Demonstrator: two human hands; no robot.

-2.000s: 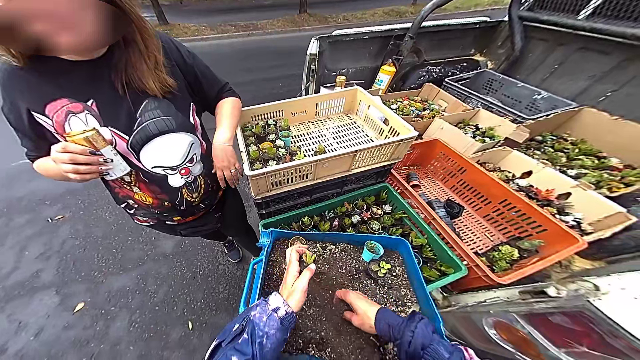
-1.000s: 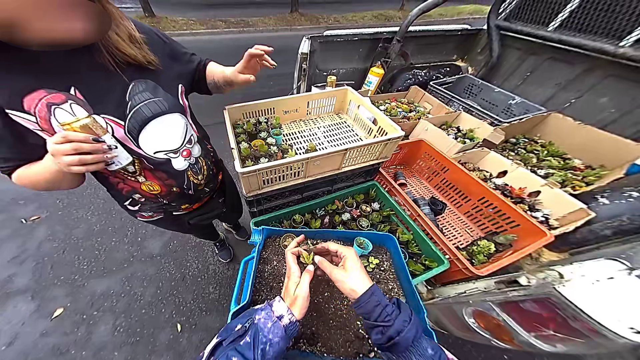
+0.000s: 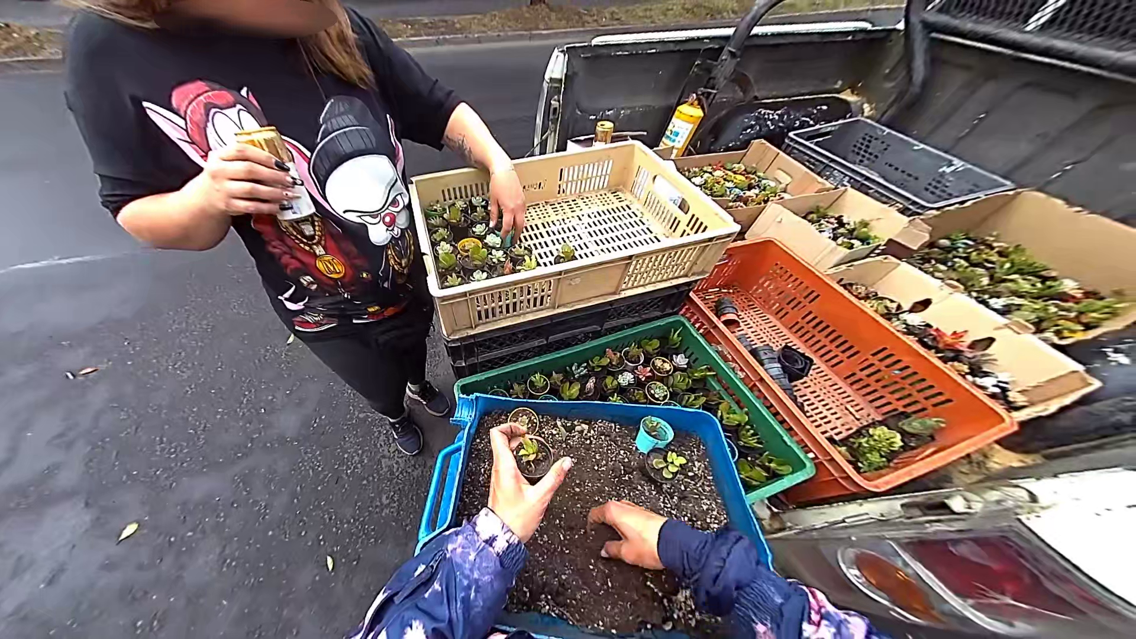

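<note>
Over a blue plastic crate (image 3: 441,484) filled with dark potting soil (image 3: 568,532), my left hand (image 3: 524,479) holds a small dark pot with a succulent seedling (image 3: 531,451) between thumb and fingers. My right hand (image 3: 628,531) rests with its fingertips in the soil, lower and to the right; whether they grip any soil is hidden. A turquoise pot (image 3: 654,433) and a dark pot with a green succulent (image 3: 667,462) stand on the soil near the far right corner. Another small potted plant (image 3: 524,418) sits behind my left hand.
Behind the soil crate is a green crate (image 3: 790,475) of potted succulents. Beyond stand a beige crate (image 3: 590,282), where a person's hand (image 3: 508,202) reaches among plants, and an orange crate (image 3: 945,444). Cardboard boxes (image 3: 1056,377) of succulents lie in the truck bed. That person holds a can (image 3: 282,169).
My hands have parted since one second ago, when both were at the seedling. My right hand has moved down to the soil. The other person's free hand has lowered into the beige crate.
</note>
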